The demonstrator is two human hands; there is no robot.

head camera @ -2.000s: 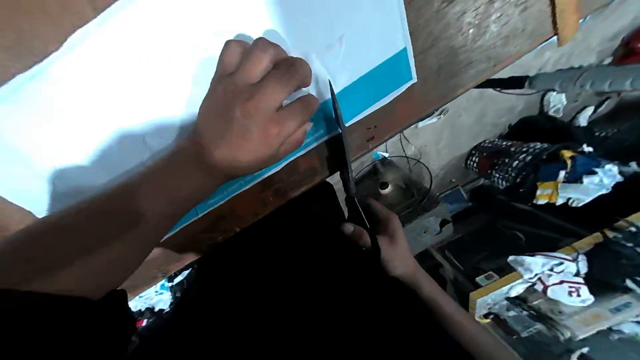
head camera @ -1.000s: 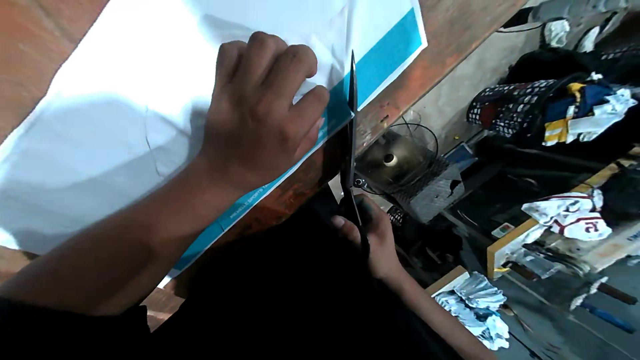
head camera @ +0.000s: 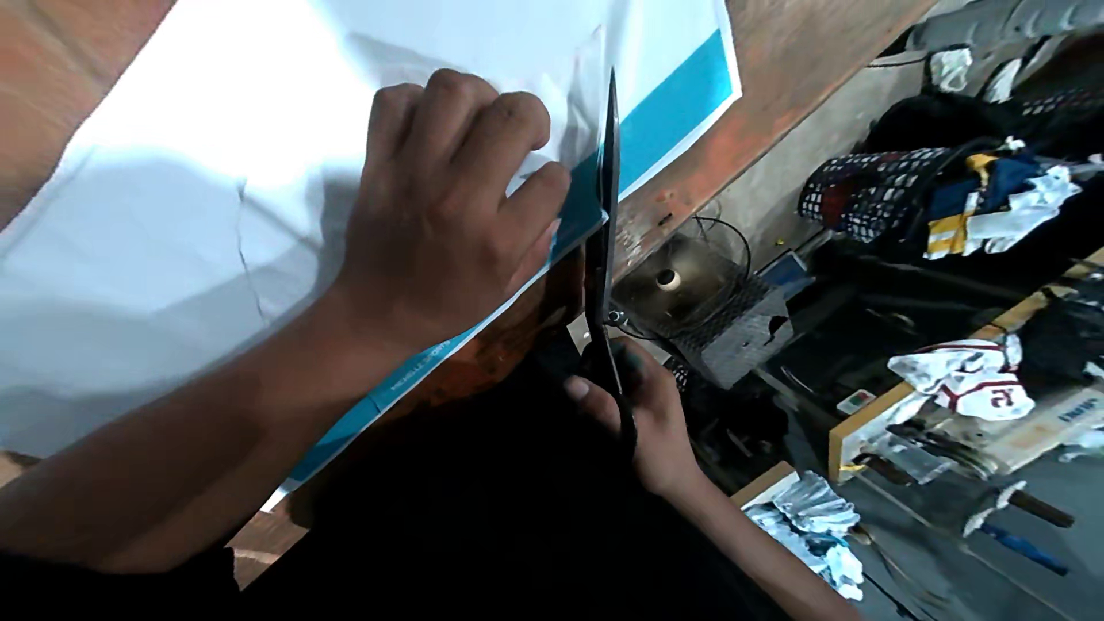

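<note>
A large white sheet with a blue band [head camera: 677, 103] along its edge lies on a wooden table [head camera: 802, 52]; cloth or paper, I cannot tell. My left hand [head camera: 457, 198] rests knuckles up on it, fingers curled, pinching the sheet between thumb and fingers near the banded edge. Just right of that hand, black scissors [head camera: 609, 198] cross the band, blades nearly together and tips pointing up the view. The band is parted along the blades. My right hand [head camera: 642, 401] is closed around the scissors' handles, below the table's edge.
Beyond the table edge, lower down, stands a metal box-like device [head camera: 668, 280] with a cable. Farther right are a black-and-white basket [head camera: 871, 185] with garments, a wood-edged table [head camera: 871, 423] with white printed cloth [head camera: 966, 371], and crumpled pale material [head camera: 815, 517] at the bottom.
The scissors' blades reach farther over the sheet, past the blue band, than two seconds ago. My left hand stays curled on the sheet. The view has shifted somewhat.
</note>
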